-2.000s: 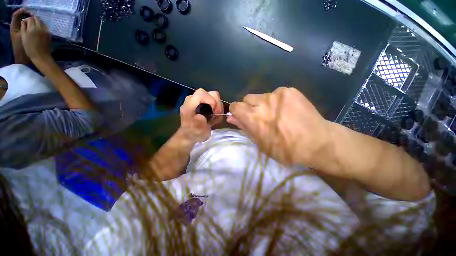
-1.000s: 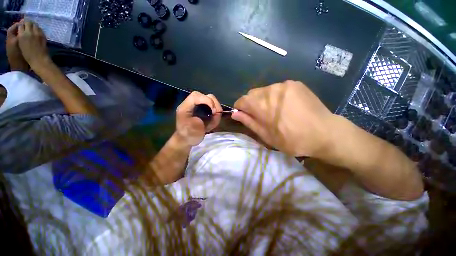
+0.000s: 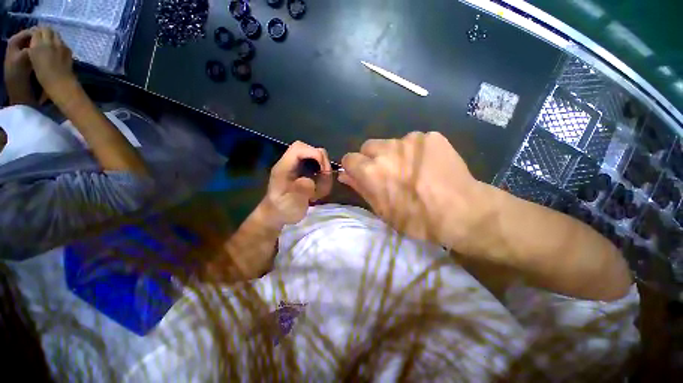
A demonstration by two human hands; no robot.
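Note:
My left hand (image 3: 293,179) holds a black ring part (image 3: 308,167) between its fingers, just past the bench's near edge. My right hand (image 3: 404,179) is closed on a thin tool, perhaps a screwdriver, its handle hidden in the palm. The thin metal shaft (image 3: 329,171) reaches from my right fingertips to the black part; whether its tip touches inside cannot be seen. Several loose black rings (image 3: 245,49) lie on the bench at the upper left. Silvery tweezers (image 3: 395,78) lie on the bench beyond my right hand.
A heap of small black parts (image 3: 181,19) lies at upper left. A whitish speckled pad (image 3: 495,104) and tiny dark specks (image 3: 476,30) lie at right. A tray (image 3: 563,118) with black pieces stands far right. Another worker's hands (image 3: 46,60) and a clear tray (image 3: 80,30) show at left.
The view has shifted slightly. My hands have come a little closer together than one second ago, with less shaft showing between them. Both still hold the same things.

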